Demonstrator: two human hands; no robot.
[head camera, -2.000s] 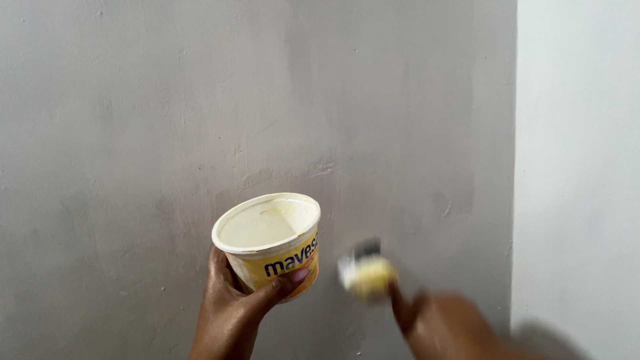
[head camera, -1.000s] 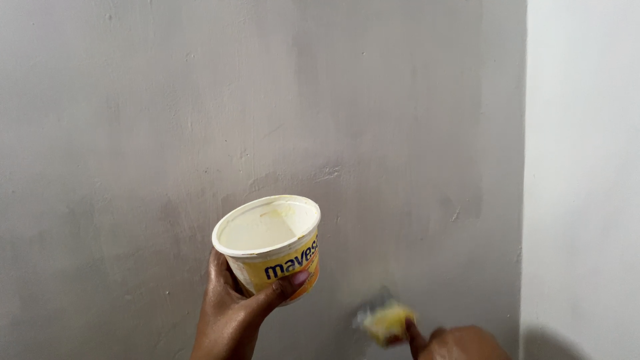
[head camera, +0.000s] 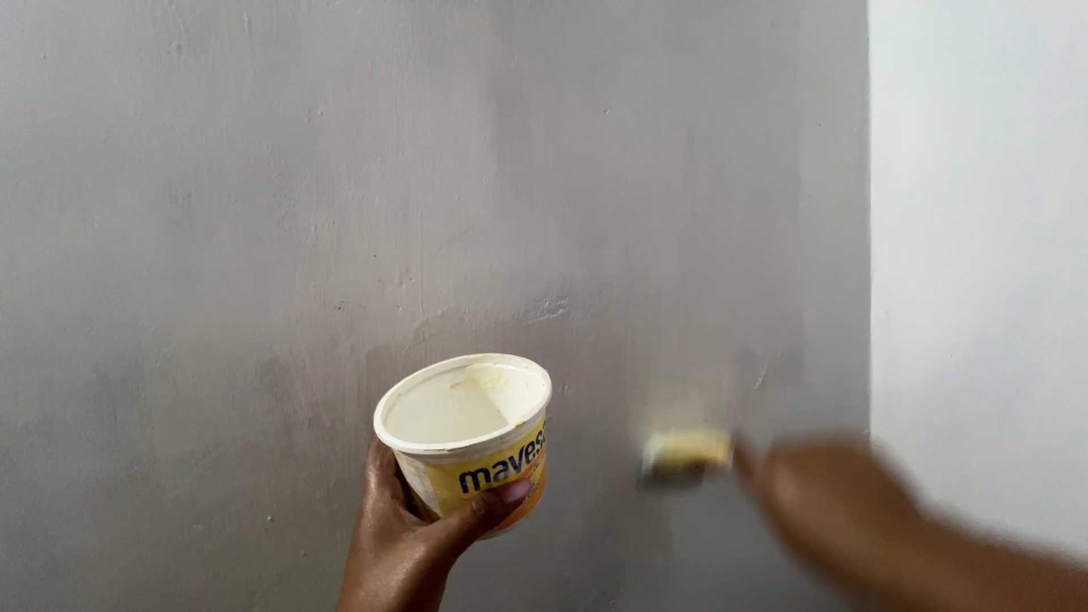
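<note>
My left hand (head camera: 425, 527) grips a white and yellow plastic tub (head camera: 501, 472) low in the middle of the view. The tub is tilted, its top uncovered, with pale liquid (head camera: 446, 412) inside and yellowish smears on the inner wall. To the right, my right hand (head camera: 824, 484), blurred by motion, holds a paintbrush (head camera: 687, 455) with a yellow part and a dark end. The brush is at the grey wall (head camera: 595, 212); whether its bristles touch the wall cannot be told through the blur.
The grey wall fills most of the view, with uneven darker patches and a rough chipped mark (head camera: 548, 308) above the tub. At the right a white wall (head camera: 977, 255) meets it along a vertical edge.
Compared with one second ago, my right hand and the brush have moved up along the grey wall. My left hand keeps its hold on the tub in about the same place.
</note>
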